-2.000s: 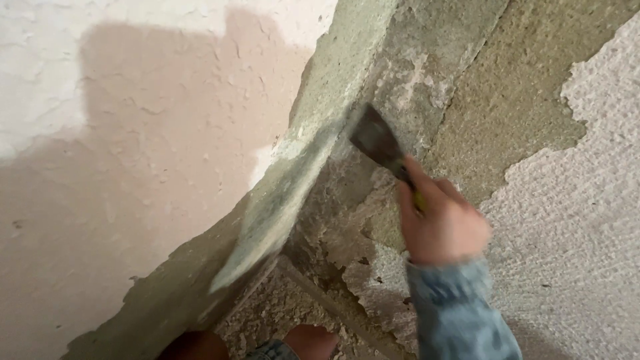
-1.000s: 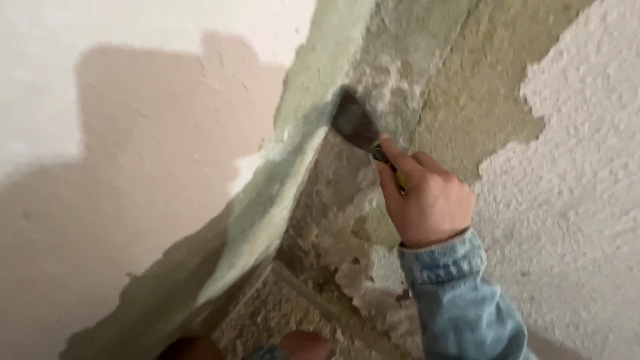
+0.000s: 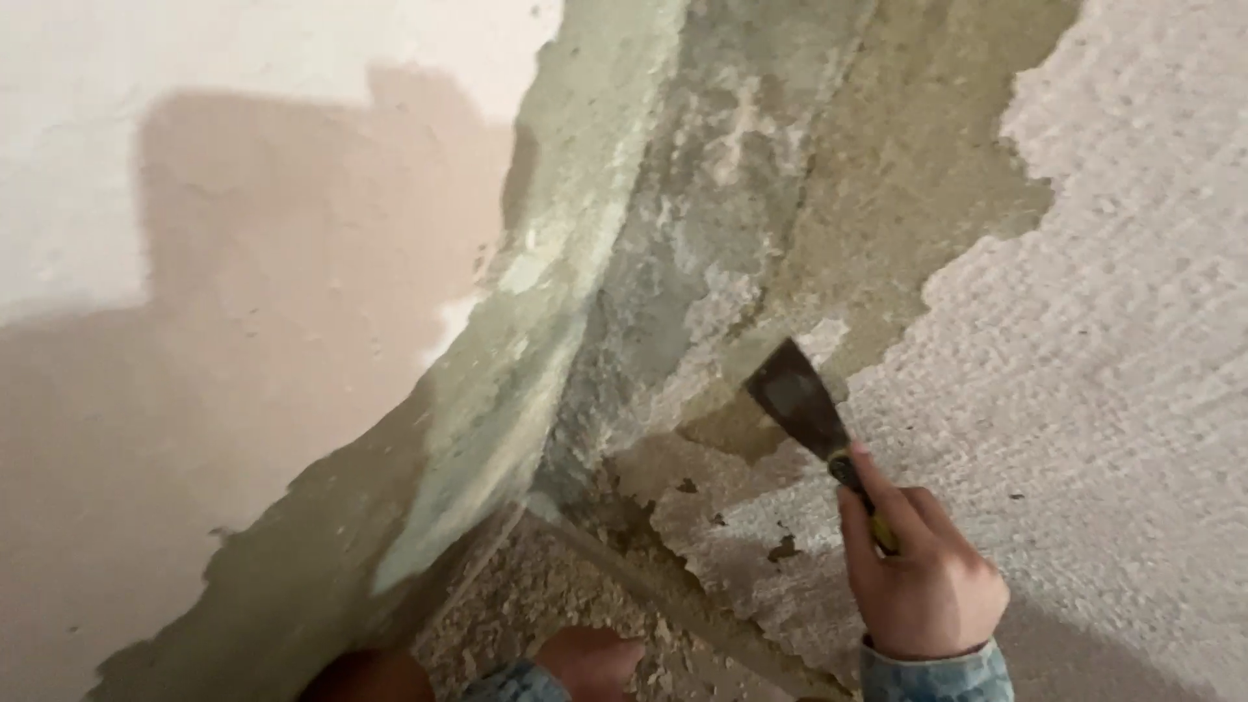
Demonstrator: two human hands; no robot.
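Note:
My right hand [image 3: 921,575], in a blue denim cuff, grips a putty knife [image 3: 799,400] by its black and yellow handle. The dark, wide blade points up and left, over the right wall where bare plaster meets the pinkish textured coating [image 3: 1102,390]. Whether the blade touches the wall cannot be told. At the bottom edge, part of my left hand [image 3: 590,658] shows beside a denim cuff; its fingers are mostly hidden, and nothing can be made out in it. Between the walls runs a corner with exposed greenish and grey plaster [image 3: 673,263].
A smooth pinkish wall [image 3: 283,224] with a cast shadow lies on the left. Flaked coating debris [image 3: 517,595] covers the floor in the corner, bordered by a narrow ledge or skirting [image 3: 643,585]. A dark rounded shape [image 3: 366,678] shows at the bottom edge.
My right hand and the putty knife have moved down and to the right, from the corner line onto the right wall. The knife is still in the same grip.

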